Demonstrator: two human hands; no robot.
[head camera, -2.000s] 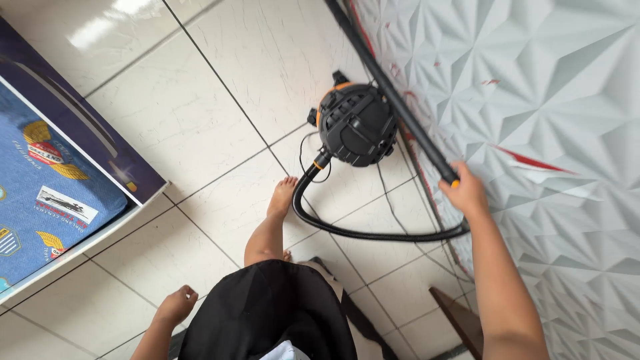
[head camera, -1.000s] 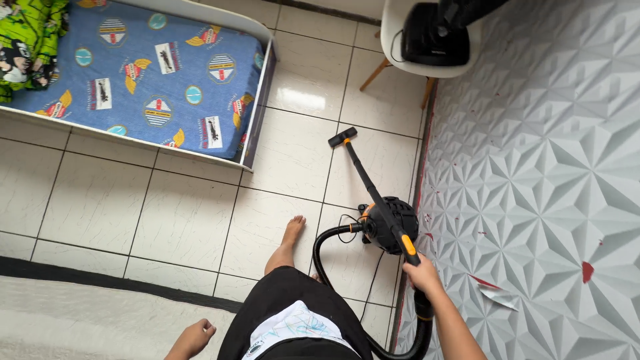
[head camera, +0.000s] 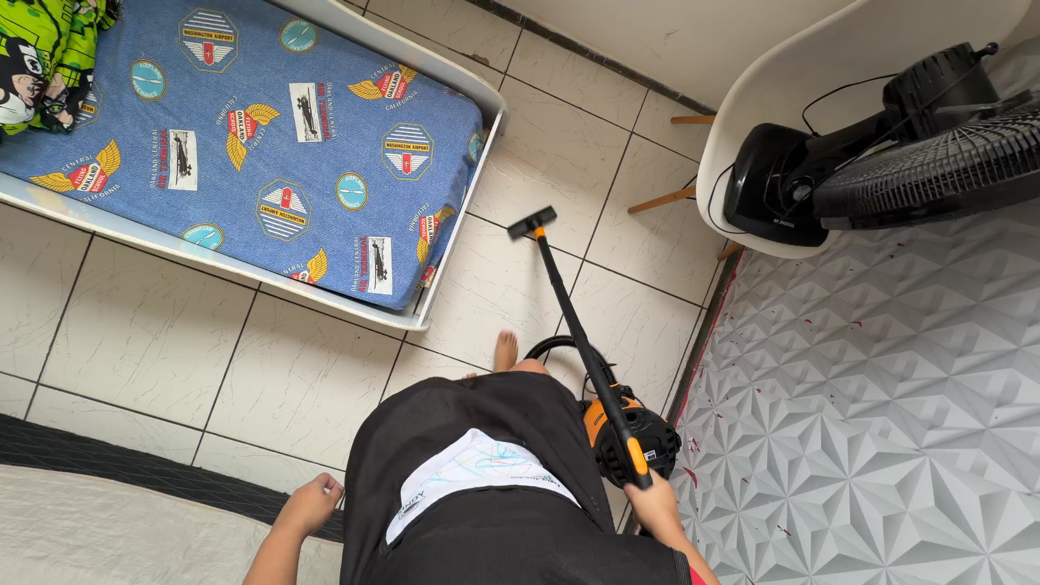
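Observation:
My right hand (head camera: 654, 505) grips the black vacuum wand (head camera: 575, 325) by its upper end, near an orange grip part. The wand slants away to a black floor nozzle (head camera: 531, 222) on the tiles, off the corner of the child's bed. Partly behind the wand, at my right side, sits the black and orange canister vacuum (head camera: 660, 431), and its black hose (head camera: 552, 344) curves beside my bare foot. My left hand (head camera: 313, 502) hangs at my left with curled fingers and no object seen in it, above the edge of a pale mattress.
A low bed (head camera: 325, 162) with a blue printed sheet stands ahead left, a green printed cloth (head camera: 49, 65) on it. At the right, a white chair (head camera: 743, 106) with wooden legs holds a black fan (head camera: 926, 162). A panel with raised geometric relief (head camera: 853, 406) lines the right side.
Two seconds ago the nozzle was out of view; now it shows on the floor near the bed's corner. The right hand has kept hold of the wand. The view has shifted, bringing the chair and fan in.

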